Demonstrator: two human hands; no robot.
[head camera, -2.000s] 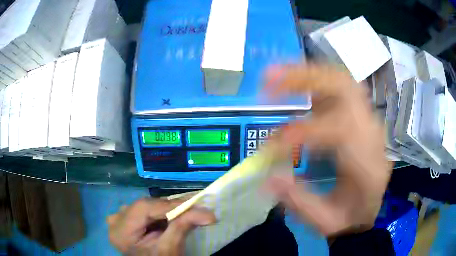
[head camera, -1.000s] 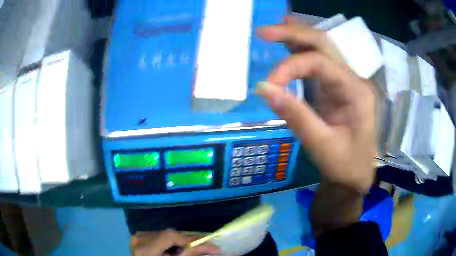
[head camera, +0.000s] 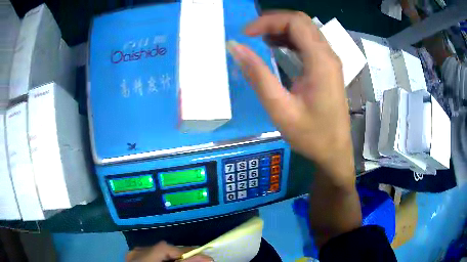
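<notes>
A white product box (head camera: 203, 66) lies lengthwise on the blue platform (head camera: 134, 115) of the counting scale. My right hand (head camera: 302, 84) is over the platform's right side, beside the box and apart from it. Its thumb and fingers are spread; a tiny pale spot shows at the thumb tip, and I cannot tell if it is a sticker. My left hand (head camera: 161, 253), cut off by the bottom edge, holds a curled, yellow-edged sticker sheet (head camera: 233, 244) below the scale. The green display windows (head camera: 183, 177) are lit; the digits are too blurred to read.
White stacked boxes (head camera: 54, 148) stand left of the scale. An untidy pile of white boxes (head camera: 381, 71) lies at the right. A blue plastic item (head camera: 378, 210) is low at the right. Part of another person's arm (head camera: 439, 47) shows at the upper right.
The view has shifted, so the scale sits further left. My right hand has left the sticker sheet and moved up beside the box. My left hand and the sheet are lower in view.
</notes>
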